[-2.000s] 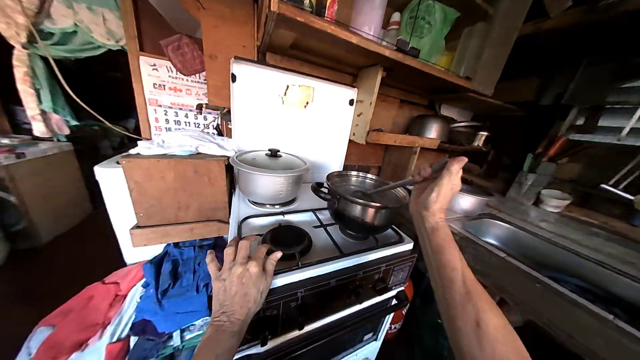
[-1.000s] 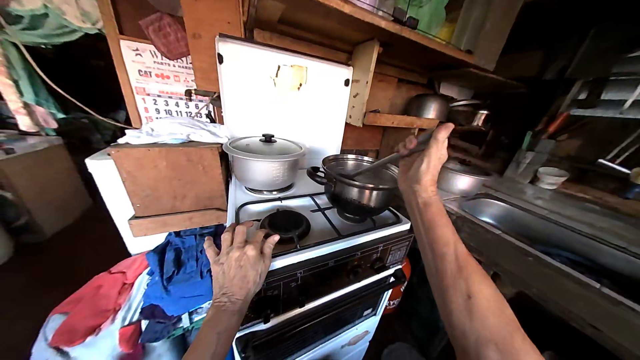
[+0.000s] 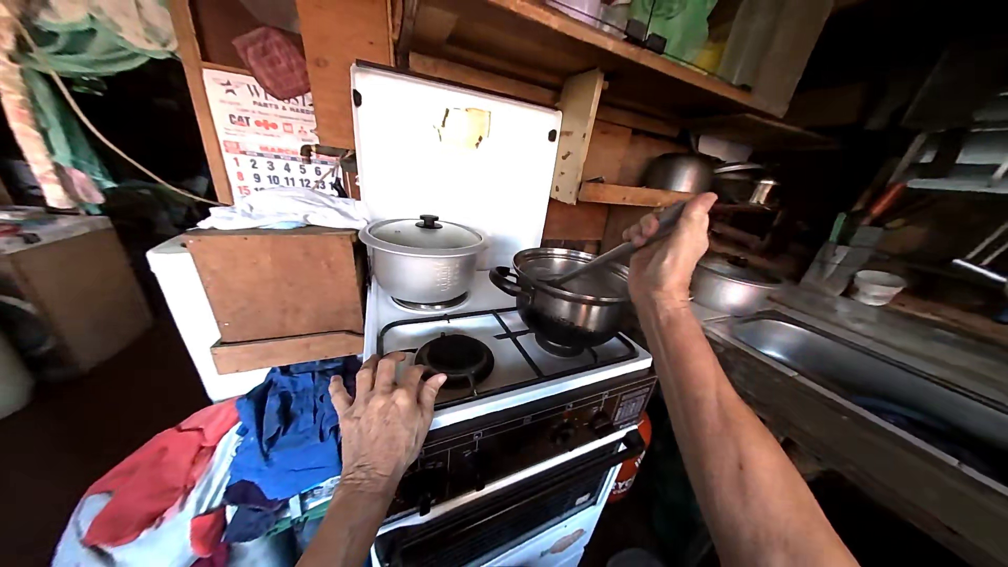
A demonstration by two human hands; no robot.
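Observation:
My right hand (image 3: 669, 244) is closed around the handle of a long utensil (image 3: 592, 266), which slants down into a stainless steel pot (image 3: 579, 315) on the front right burner of a white gas stove (image 3: 504, 405). The utensil's lower end is hidden inside the pot. My left hand (image 3: 387, 417) lies with spread fingers on the stove's front left edge, holding nothing, beside the bare front left burner (image 3: 454, 358). Behind that burner stands a large silver pot (image 3: 428, 264) with a glass lid and black knob.
Left of the stove is a wooden box (image 3: 276, 287) with white cloth (image 3: 287, 211) on top and piled clothes (image 3: 287, 441) below. At right are a steel sink (image 3: 850, 358), a lidded pot (image 3: 736, 283) and a white tub (image 3: 878, 287). A wooden shelf (image 3: 630, 59) hangs overhead.
My right hand has stayed on the utensil, whose slant in the pot has changed somewhat. The left hand remains spread at the stove's front left edge.

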